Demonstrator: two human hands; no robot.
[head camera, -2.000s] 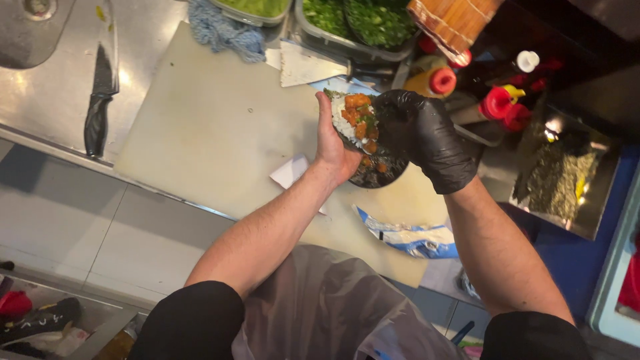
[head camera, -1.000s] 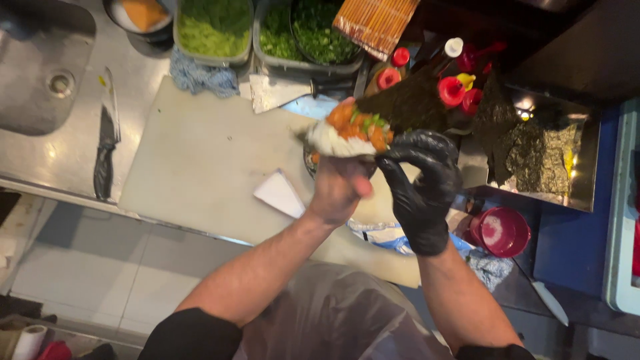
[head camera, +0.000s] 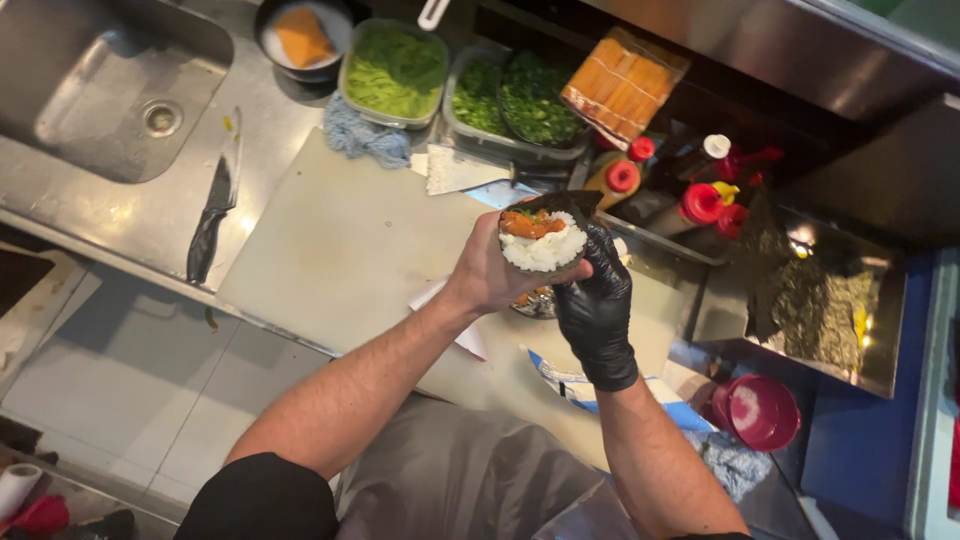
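Note:
My bare left hand (head camera: 491, 266) cradles a nori hand roll (head camera: 541, 238), its open end facing up and showing white rice and orange, sauced filling with a bit of green. My right hand (head camera: 596, 300), in a black glove, grips the nori on the roll's right side. The seaweed curls around the rice, with a dark flap sticking up at the top right. Partly hidden below the roll, a bowl (head camera: 534, 304) with more orange filling stands on the white cutting board (head camera: 352, 225). A folded white paper (head camera: 471, 341) lies by my left wrist.
A kitchen knife (head camera: 217, 202) lies between the board and the sink (head camera: 127, 97). Behind the board are a scraper (head camera: 465, 171), tubs of greens (head camera: 394, 71), a bamboo mat (head camera: 622, 82) and squeeze bottles (head camera: 701, 204). Nori sheets (head camera: 817, 307) fill a metal tray at right; a pink bowl (head camera: 756, 412) stands nearer.
The nori, spread out to the right one second ago, is now wrapped around the rice and filling. My two hands have come closer together around it.

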